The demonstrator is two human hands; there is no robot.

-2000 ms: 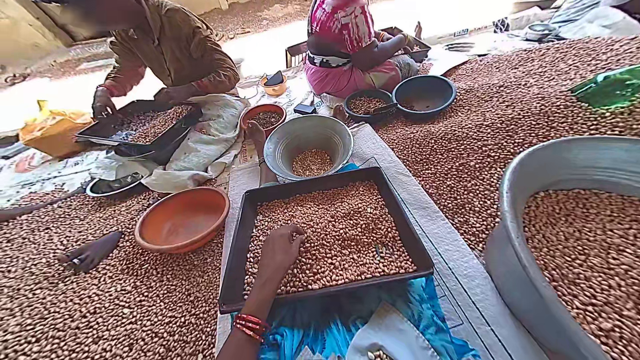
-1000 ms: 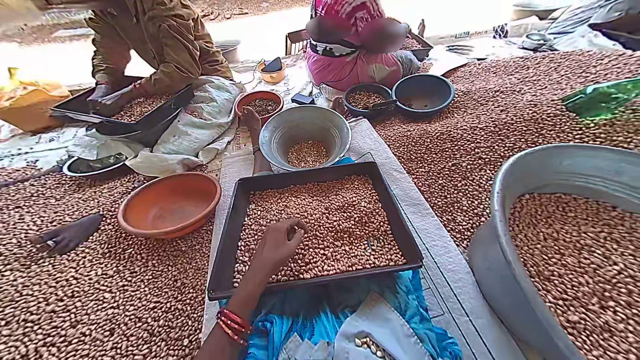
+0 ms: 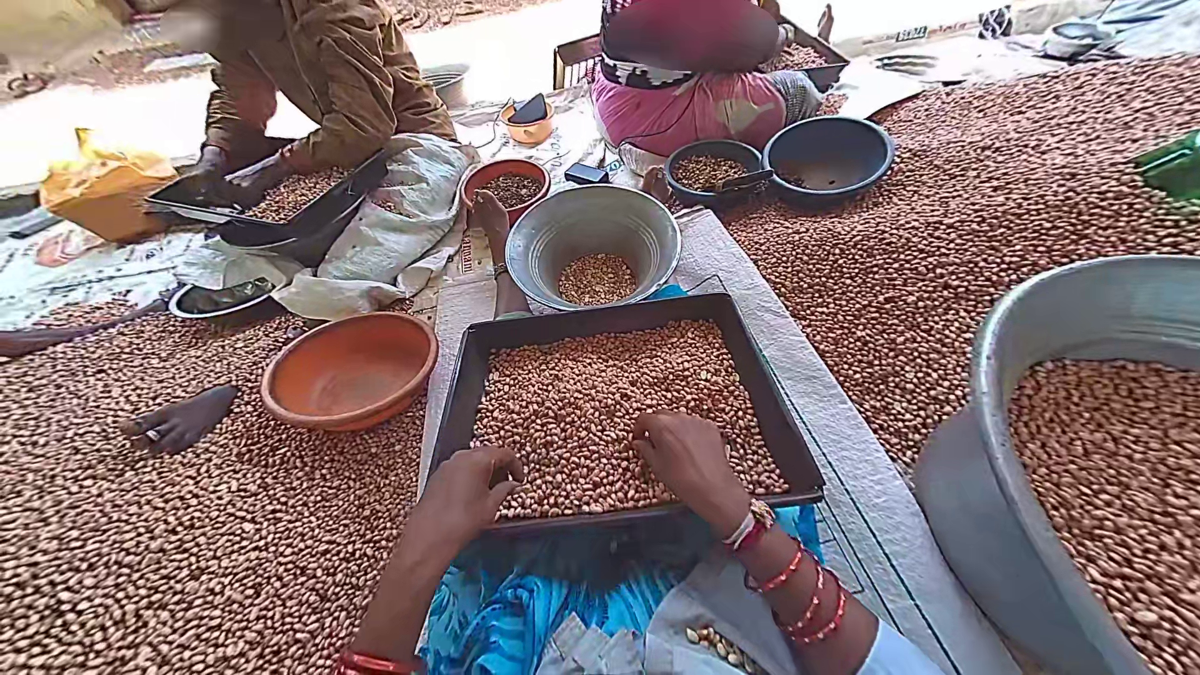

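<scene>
A black rectangular tray (image 3: 459, 394) of brown nuts or seeds (image 3: 609, 403) rests over a blue patterned cloth (image 3: 525, 609) on my lap. My left hand (image 3: 478, 483) is at the tray's near left corner, fingers curled; whether it holds a seed cannot be told. My right hand (image 3: 689, 459), with bracelets at the wrist, is bent down to the seeds in the near right part, its fingertips partly hidden. A pale cloth (image 3: 694, 600) with a few seeds lies below the tray. Just beyond the tray stands a metal basin (image 3: 534, 239) with seeds at its bottom.
An orange bowl (image 3: 347, 370) is at the left, on heaped seeds (image 3: 234, 553). A large metal tub (image 3: 975, 506) of seeds stands at the right. Two dark bowls (image 3: 830, 159) and a small red bowl (image 3: 506, 187) lie beyond the basin. Two people sit farther off, one leaning over a tray (image 3: 319, 202).
My right hand has come into view over the near right of the tray. My left hand has moved from the seeds toward the tray's near left corner.
</scene>
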